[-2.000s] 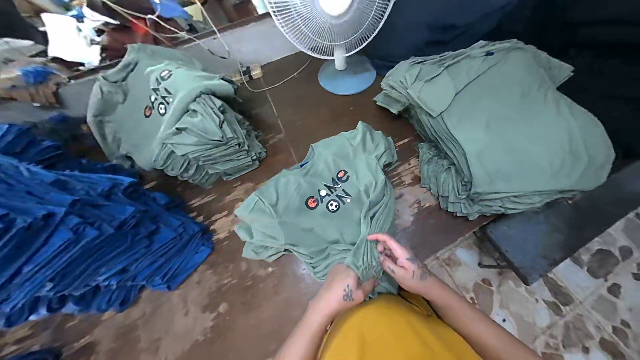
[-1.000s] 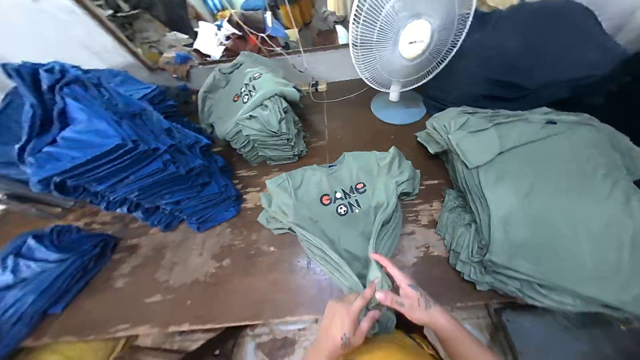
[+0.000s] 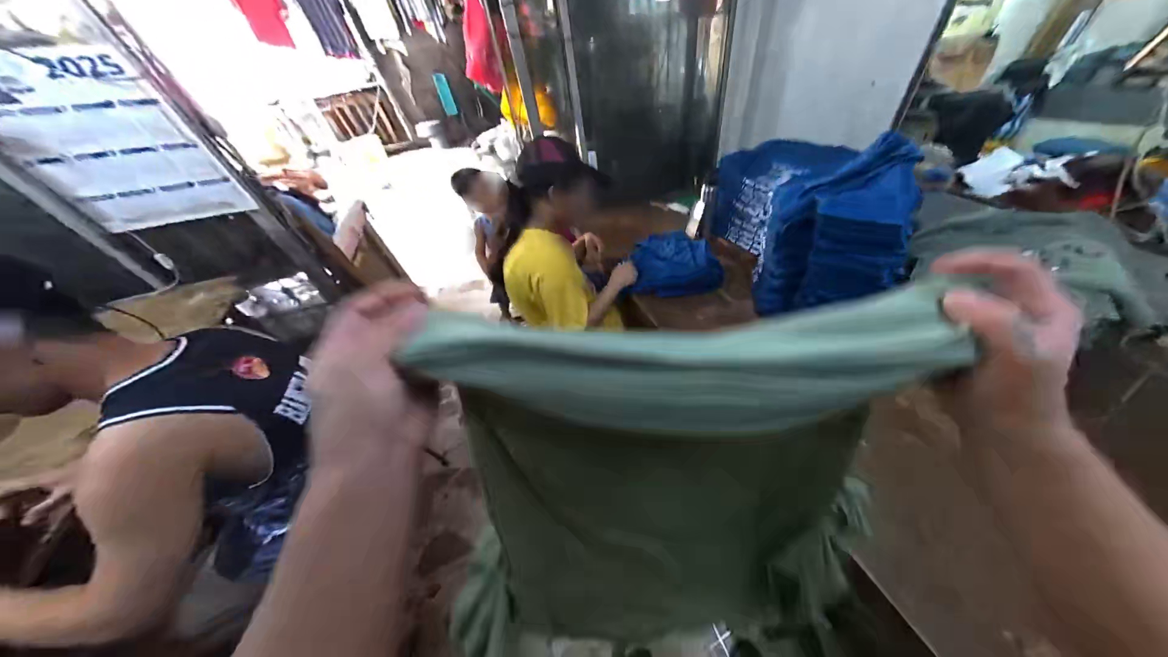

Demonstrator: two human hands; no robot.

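A green T-shirt (image 3: 657, 511) hangs spread in the air between my two hands. Its upper edge is folded over in a lighter green band, blurred by motion. My left hand (image 3: 370, 365) grips one end of that band, and my right hand (image 3: 1013, 338) pinches the other end between thumb and fingers. The lower part of the shirt drapes down towards the floor, with loose folds at both sides. No print shows on the side facing me.
A wooden table (image 3: 958, 538) stretches along the right. On it stand stacked blue garments (image 3: 839, 219), a smaller blue bundle (image 3: 675, 263) and a green shirt pile (image 3: 1049, 246). A person in yellow (image 3: 547, 278) stands beyond; another in a dark sleeveless top (image 3: 201, 401) is close at left.
The green shirt, lying on the table under my hands before, is now lifted and stretched between them. My hands have moved apart. The view has swung far to the left.
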